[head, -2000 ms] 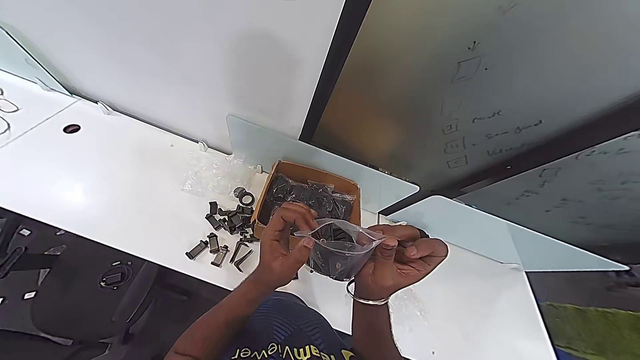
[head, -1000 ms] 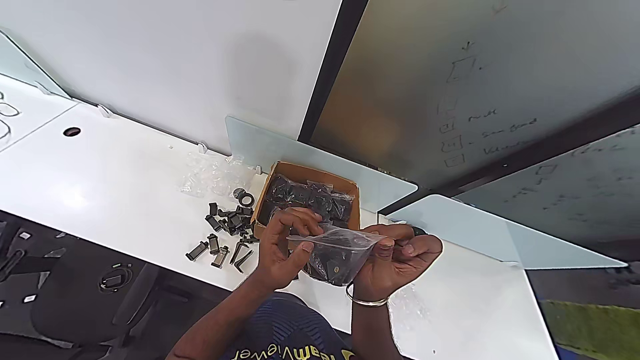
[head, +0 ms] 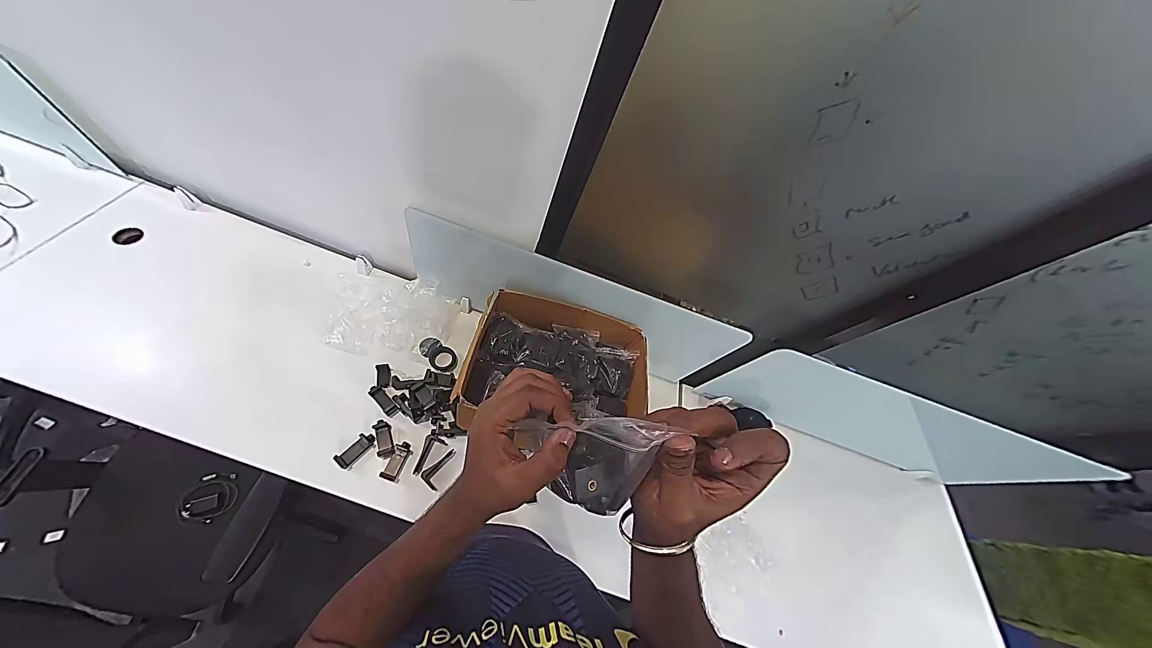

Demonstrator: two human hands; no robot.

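Note:
A clear plastic zip bag (head: 621,450) with dark parts inside hangs between my two hands, in front of an open cardboard box (head: 641,364). My left hand (head: 517,441) pinches the bag's top edge at its left end between thumb and fingers. At the right end, my right hand (head: 706,463) grips the same edge, its thumb on the plastic. Several bagged black parts (head: 540,346) lie in the box. Left of the box, loose black plastic clamp-like parts (head: 414,396) are spread on the white table, beside a black ring-shaped roll (head: 442,358).
Crumpled clear plastic bags (head: 382,310) lie behind the loose parts, and more clear plastic (head: 738,549) is right of my right wrist. Low frosted glass dividers (head: 576,297) edge the white table (head: 225,315) at the back. A dark chair (head: 153,531) stands at the near left.
The bag's mouth was spread apart two seconds ago; now its edges lie together between my hands. Both hands have kept hold of it and stayed in nearly the same place.

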